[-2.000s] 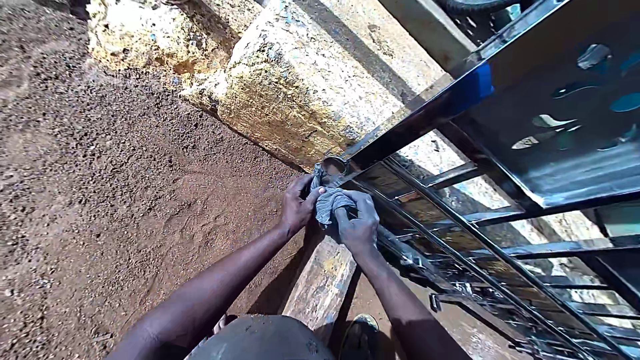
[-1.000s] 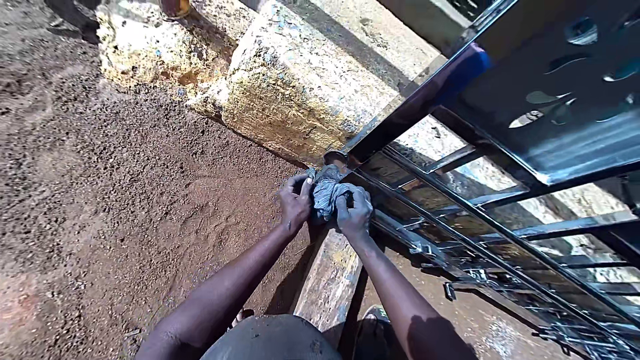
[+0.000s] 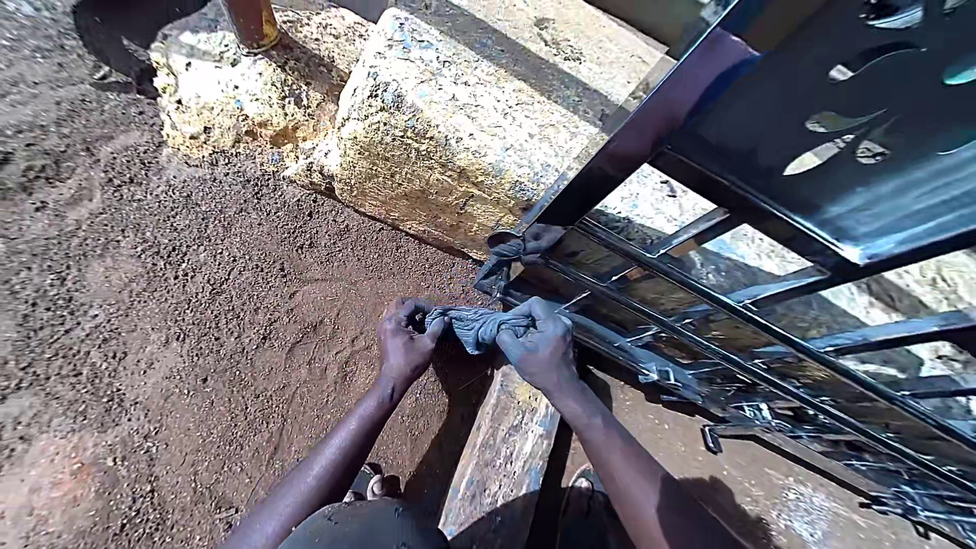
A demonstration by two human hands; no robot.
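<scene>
A twisted grey cloth (image 3: 476, 326) is stretched between my two hands over the ground. My left hand (image 3: 406, 335) pinches its left end, and my right hand (image 3: 538, 341) grips the right end. Just beyond the hands, another dark strip of cloth (image 3: 507, 255) is knotted around the lower corner of a glossy dark metal gate or grille (image 3: 671, 286). The gate leans up to the right, with bars and a panel that has leaf-shaped cutouts. My right hand is close to its bottom rail.
A worn wooden beam (image 3: 507, 450) lies between my feet. Beyond the gate's corner is a large paint-spattered block (image 3: 457, 130), beside a rough lump (image 3: 236, 99) with a rusty metal post (image 3: 252, 23). Gravelly soil (image 3: 229, 305) spreads on the left. A metal bracket (image 3: 713, 438) juts out low on the right.
Both hands have moved back from the gate's corner toward my body with the grey cloth. The bunched cloth is now pulled out and twisted between them.
</scene>
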